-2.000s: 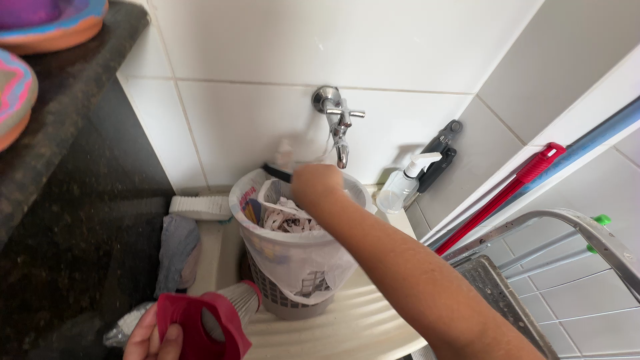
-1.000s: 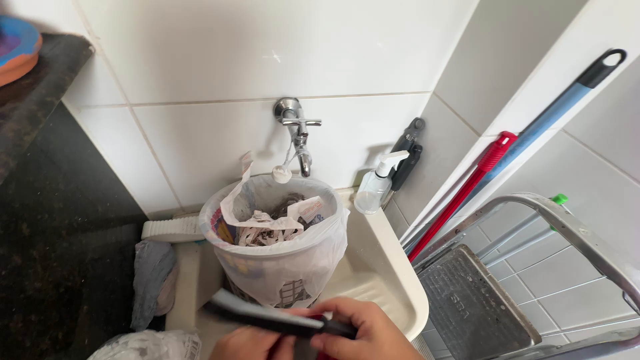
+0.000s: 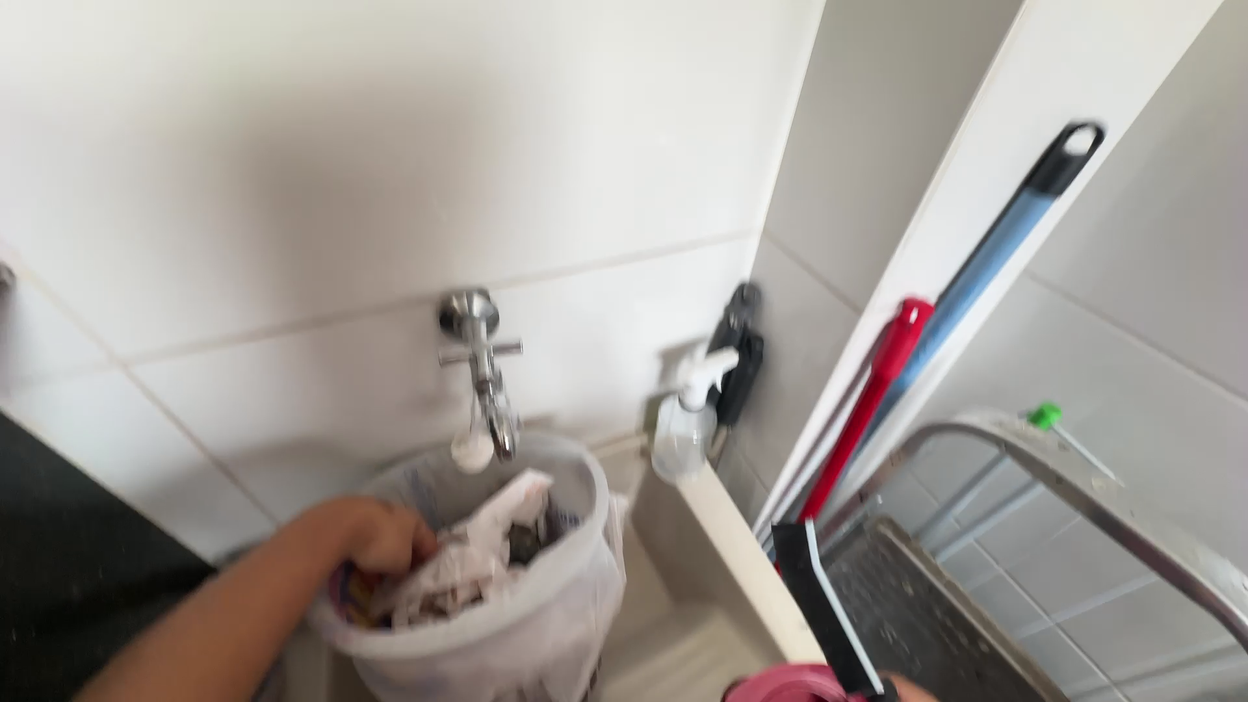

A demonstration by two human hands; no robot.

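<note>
My left hand [image 3: 385, 536] reaches into a bin [image 3: 468, 639] lined with a whitish plastic bag, its fingers at crumpled, pale waste [image 3: 468, 565]; whether they grip any of it is hidden. At the bottom right, my right hand [image 3: 907, 688] shows only in part, closed on a black tool with a flat blade and a light edge [image 3: 834, 609]. A round pink item [image 3: 795, 682] lies beside that tool, cut off by the frame's lower edge; what holds it cannot be told.
The bin stands in a cream laundry sink [image 3: 746, 575] below a chrome tap [image 3: 483, 375]. A spray bottle [image 3: 685, 429] is in the sink's back corner. Red [image 3: 863, 419] and blue [image 3: 994, 253] poles lean at the right, beside a metal stepladder [image 3: 1111, 517]. Dark stone [image 3: 78, 546] is at left.
One second ago both hands were together in front of the bin with the black tool. Now my left hand is inside the bin, and the tool is at the right. The view has shifted.
</note>
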